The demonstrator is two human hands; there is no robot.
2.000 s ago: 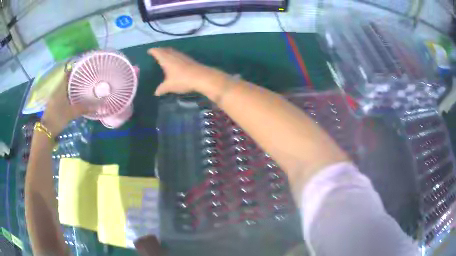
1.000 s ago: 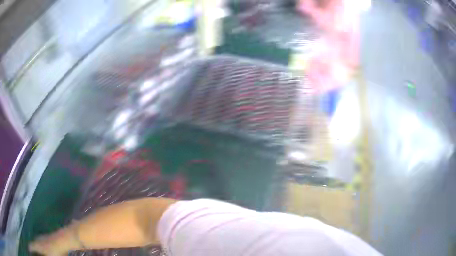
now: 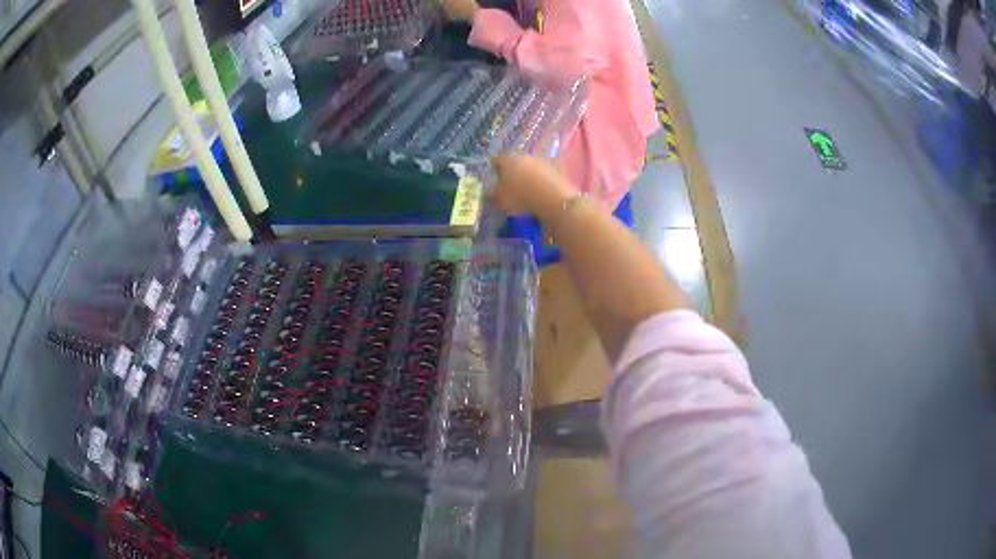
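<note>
My right hand (image 3: 526, 183) reaches forward from the lower right, at the near right corner of a clear tray stack (image 3: 448, 115). A yellow slip (image 3: 466, 202) hangs just left of my fingers. The fingertips are small and blurred, so I cannot tell if they grip the tray or the slip. A nearer clear blister tray (image 3: 371, 349) holds rows of dark round components with red leads. Its right-hand part shows few components. My left hand is out of the picture.
A person in pink (image 3: 601, 98) is beyond the far trays. Trays with white tags (image 3: 131, 371) stand at left, near pale upright poles (image 3: 197, 120). Loose red wires (image 3: 142, 530) lie at bottom left. Tan cardboard (image 3: 568, 328) is right of the near tray, beside the grey aisle (image 3: 841, 295).
The view has swung right, from the bench with the pink fan and yellow paper to the trays by the aisle. My right arm now reaches to the far tray stack; my left hand has left view.
</note>
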